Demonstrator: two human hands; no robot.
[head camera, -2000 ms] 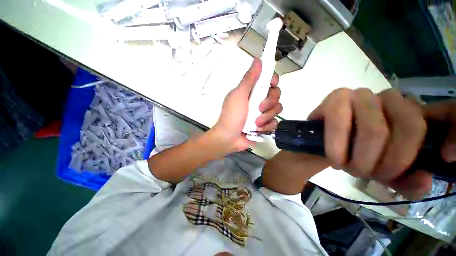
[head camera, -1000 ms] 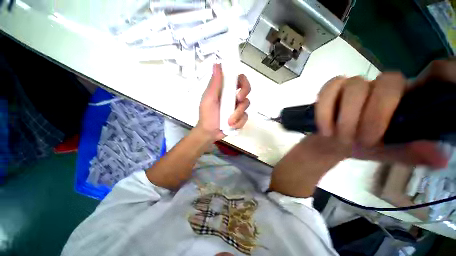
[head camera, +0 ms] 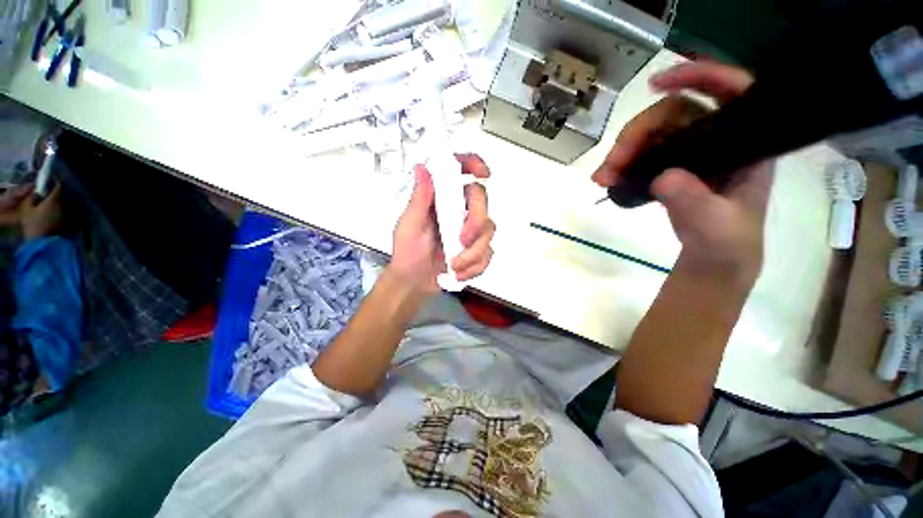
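Note:
My left hand (head camera: 413,229) holds a white plastic handle (head camera: 449,212) upright over the bench's near edge, fingers wrapped around it. The handle is overexposed, so its details are hidden. My right hand (head camera: 698,162) grips a thick black electric screwdriver (head camera: 769,113) at the right. Its thin bit points left and down, apart from the handle. No screw can be made out on the bit. The grey metal screw feeder (head camera: 558,87) stands at the back, with its brassy mechanism in front, between my two hands.
White handle parts (head camera: 376,76) lie piled left of the feeder. A blue bin (head camera: 225,334) of pale pieces is beside my lap. A green rod (head camera: 597,250) lies on the bench. Round-headed units (head camera: 904,265) sit on cardboard at right. Blue-handled pliers (head camera: 63,46) and another person's hand (head camera: 40,212) show at left.
My right hand has raised the screwdriver away from the handle toward the feeder's right side. The view has shifted right and left, uncovering the green rod, round-headed units and pliers. My left hand still holds the handle.

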